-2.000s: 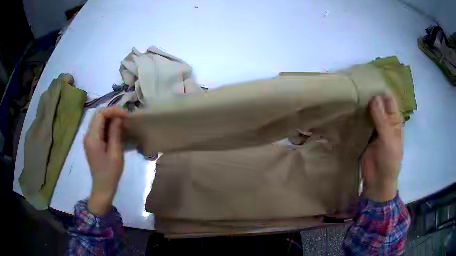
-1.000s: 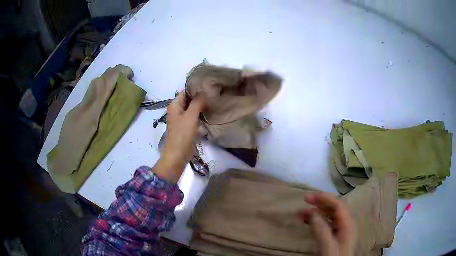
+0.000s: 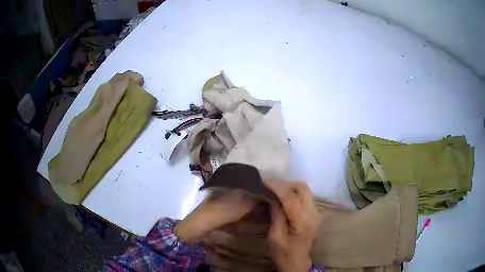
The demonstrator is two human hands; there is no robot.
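A tan sewn piece with a dark band (image 3: 242, 178) at its end is in my hands above the tan stack. My left hand (image 3: 215, 215) is blurred, at the left end of the piece and partly hidden by it. My right hand (image 3: 295, 220) grips the piece on its right side. The tan stack (image 3: 361, 234) lies flat at the near table edge, partly hidden by my hands. A crumpled pale cream-grey bundle (image 3: 252, 130) lies just beyond my hands.
An olive-green stack (image 3: 425, 164) is at the right, with a pink-ended pen (image 3: 425, 228) beside it. An olive-green piece (image 3: 119, 141) with a tan piece (image 3: 88, 138) over it lies left. Black-and-white ties (image 3: 178, 112) lie left of the bundle. The white table (image 3: 329, 64) has a rounded edge.
My left hand has come back from the bundle towards me with a tan piece. My right hand has moved left from the stack onto that piece. The dark band now faces up between my hands.
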